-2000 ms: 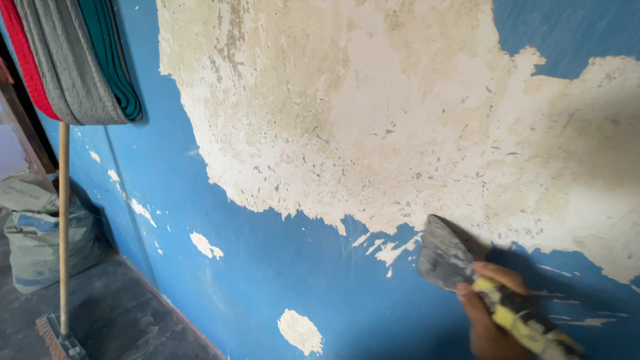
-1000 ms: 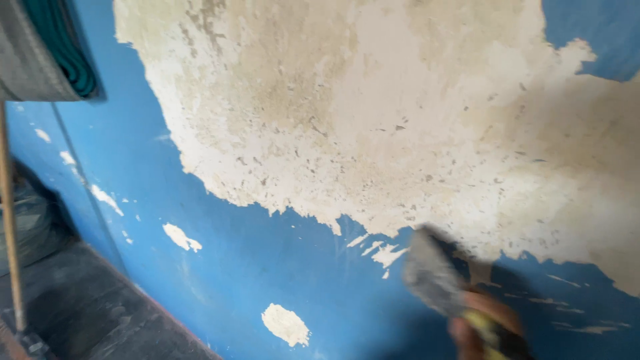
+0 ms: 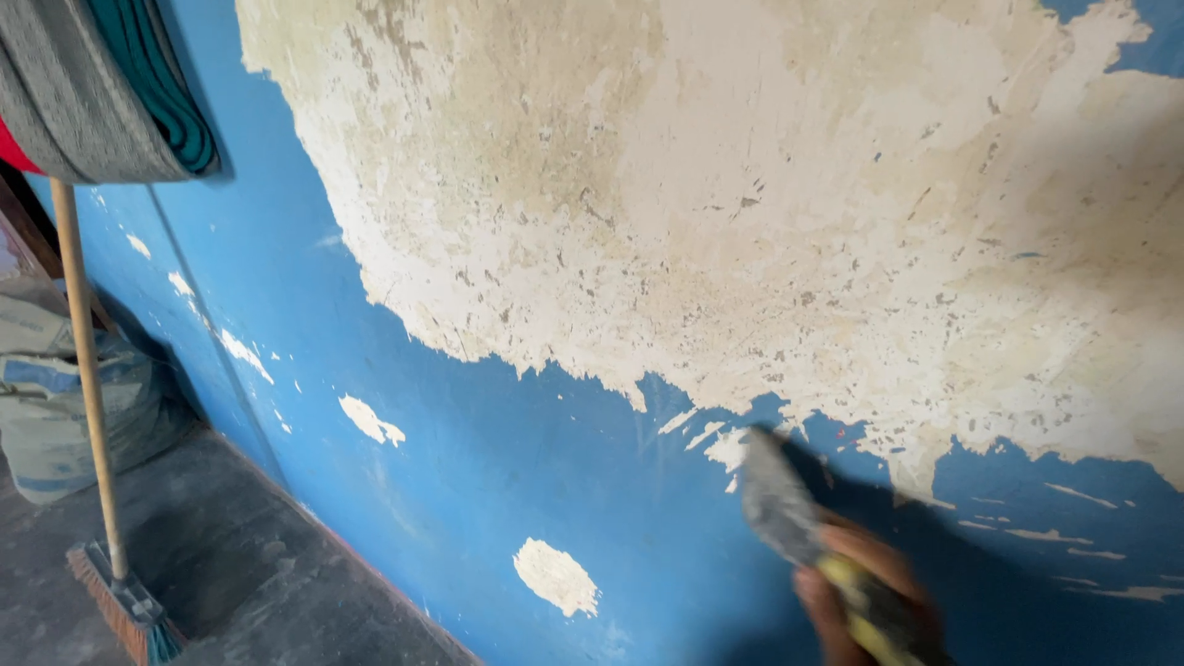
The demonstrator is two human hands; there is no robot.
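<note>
My right hand (image 3: 860, 587) grips the yellow and dark handle of a trowel (image 3: 777, 499) with a grey, worn metal blade, at the lower right. The blade's tip is at the lower edge of a large bare plaster patch (image 3: 647, 231), beside small scraped marks in the blue paint (image 3: 462, 481) of the wall. Whether the blade touches the wall is not clear; it is slightly blurred. A smaller bare spot (image 3: 557, 577) shows lower left of the blade. My left hand is out of view.
A broom (image 3: 88, 370) with a wooden handle stands at the left, its bristles on the dark floor (image 3: 250, 564). Behind it a filled sack (image 3: 55, 407) rests near the wall. Folded grey and teal cloth (image 3: 92, 102) hangs at the upper left.
The trowel blade has turned and now shows narrower than two seconds ago, still by the patch's lower edge. Against one second ago, a scraped strip below the edge beside it looks wider. The view shifts.
</note>
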